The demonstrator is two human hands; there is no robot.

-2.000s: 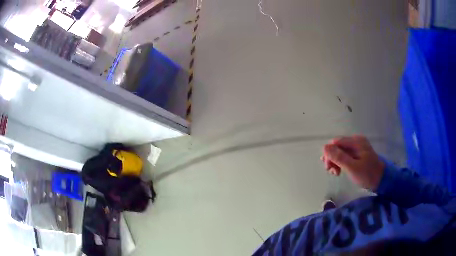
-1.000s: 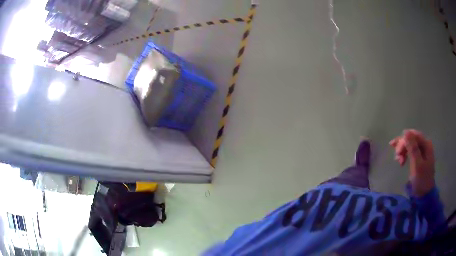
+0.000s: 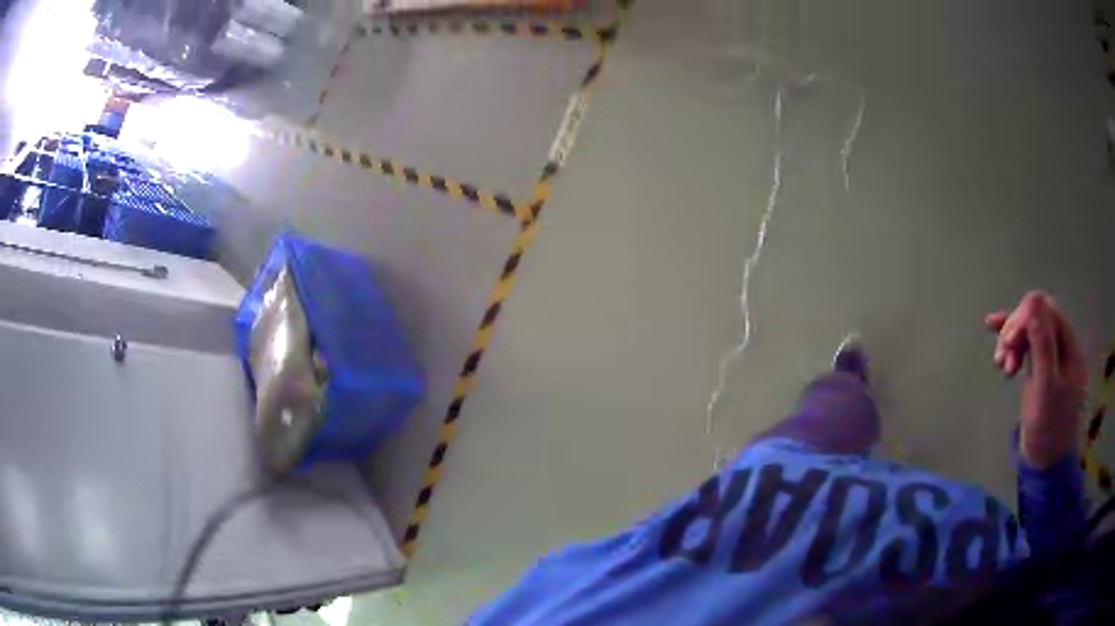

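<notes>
My right hand [image 3: 1043, 357] is at the right, held out in front of my body above the floor. Its fingers are loosely curled and slightly apart, and nothing shows in it. My left hand is out of the picture. A blue plastic crate [image 3: 361, 349] stands on the floor at the left. A pale, crumpled bag or film-covered item [image 3: 285, 385] shows in its open side. No hand touches the crate.
A pale grey cabinet-like surface [image 3: 86, 440] fills the lower left, beside the crate. Yellow-and-black tape [image 3: 483, 330] marks the floor. A white string [image 3: 761, 245] lies ahead. Blue crates [image 3: 153, 218] and film-wrapped goods [image 3: 202, 49] are at the upper left. My foot [image 3: 851, 355] shows below.
The view has moved forward along the floor. The black and yellow bags at the lower left have left the view. The string is nearer. My right hand sits farther right, still empty.
</notes>
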